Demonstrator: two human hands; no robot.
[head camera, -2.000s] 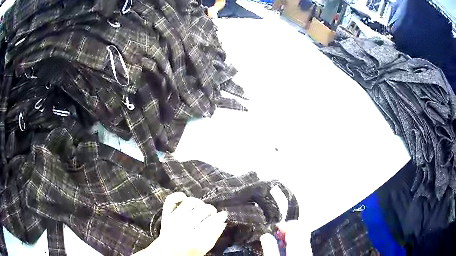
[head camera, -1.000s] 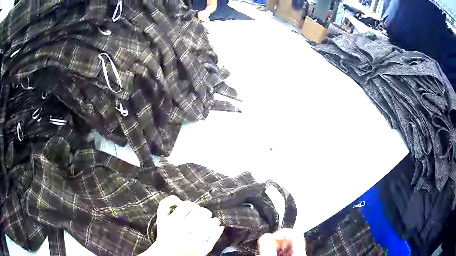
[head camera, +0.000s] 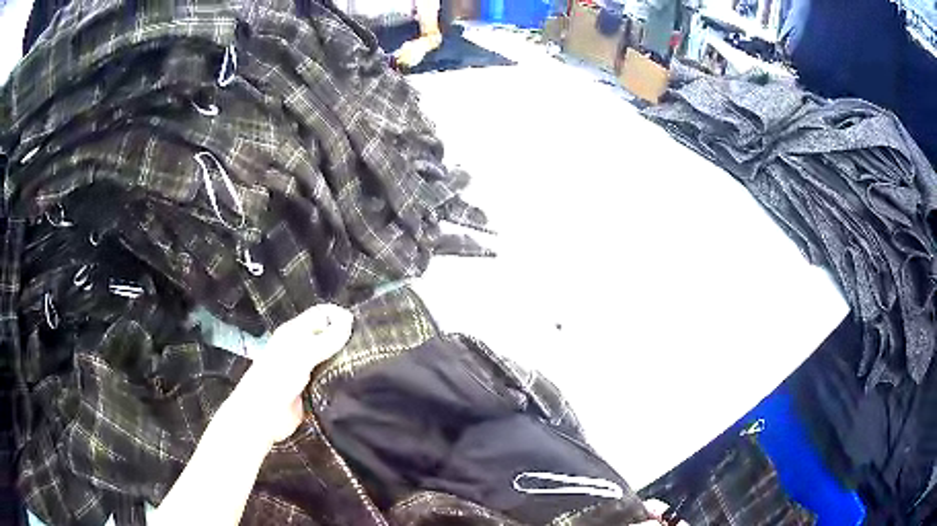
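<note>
A dark plaid garment (head camera: 390, 324) lies in front of me, opened so its plain black lining (head camera: 432, 421) shows, with overlocked seam edges around it. My left hand (head camera: 298, 354) grips its upper left edge between thumb and fingers. A white loop (head camera: 567, 483) lies on the lining at the lower right. My right hand (head camera: 658, 512) shows only as fingertips at the bottom edge, beside the garment's right end, with a small dark tip near them. What it holds is cut off by the edge.
A large heap of plaid garments (head camera: 277, 134) with white loops fills the left. Speckled grey garments (head camera: 812, 175) hang over the right edge of the white table (head camera: 616, 236). A blue bin (head camera: 812, 462) with plaid cloth is below right. Another person's hand (head camera: 419, 49) shows at the far side.
My left hand has moved up and left, lifting the garment's edge, and the lining and its loop have come into view. My right hand has moved right and down, mostly out of view.
</note>
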